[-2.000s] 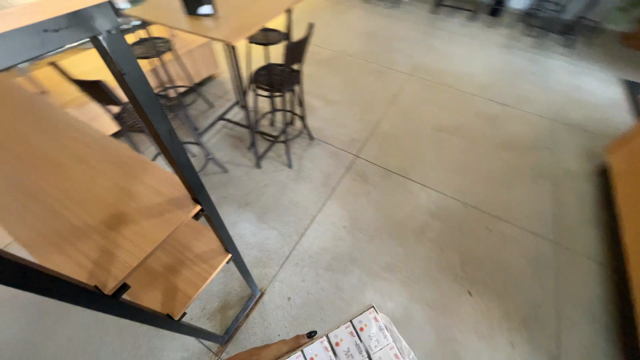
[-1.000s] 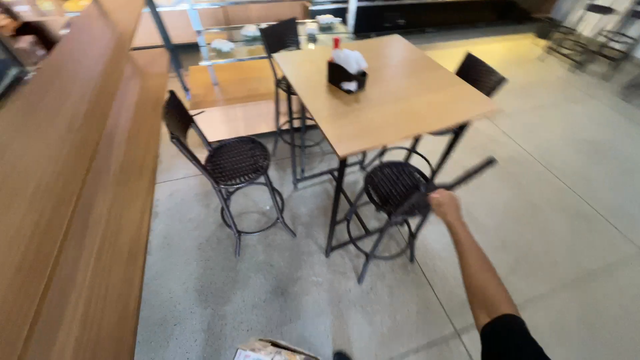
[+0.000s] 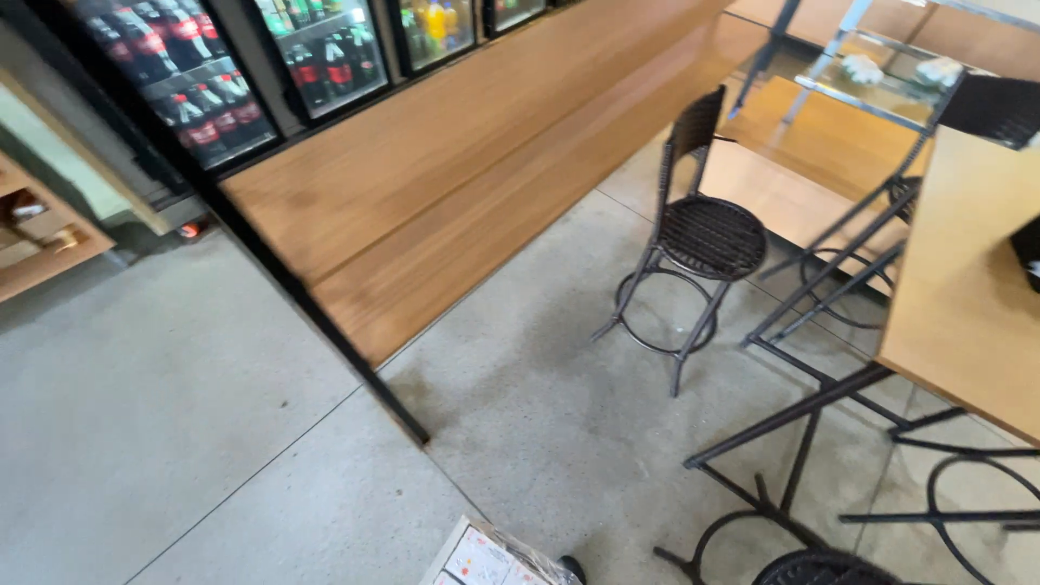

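Neither my left hand nor my right hand shows in the current view. At the bottom edge is part of a shallow tray of small white boxes under clear plastic wrap [image 3: 487, 561]; what holds it up is hidden. A dark shoe tip [image 3: 572, 567] shows just to its right. At the bottom right, the dark woven seat of a bar stool [image 3: 825, 569] is partly cut off. Another woven bar stool [image 3: 711, 236] stands upright beyond it, left of a high wooden table [image 3: 959, 341] with dark metal legs.
A wooden shelf unit [image 3: 487, 187] with a black metal frame runs diagonally across the upper left. Behind it stand glass-door drink coolers [image 3: 195, 89] with bottles. A glass display case [image 3: 886, 77] is at the upper right. Grey concrete floor [image 3: 244, 390] lies between shelf and table.
One second ago my right hand was on a stool's backrest at the table; now it is out of view. The view has swung left, bringing in the coolers.
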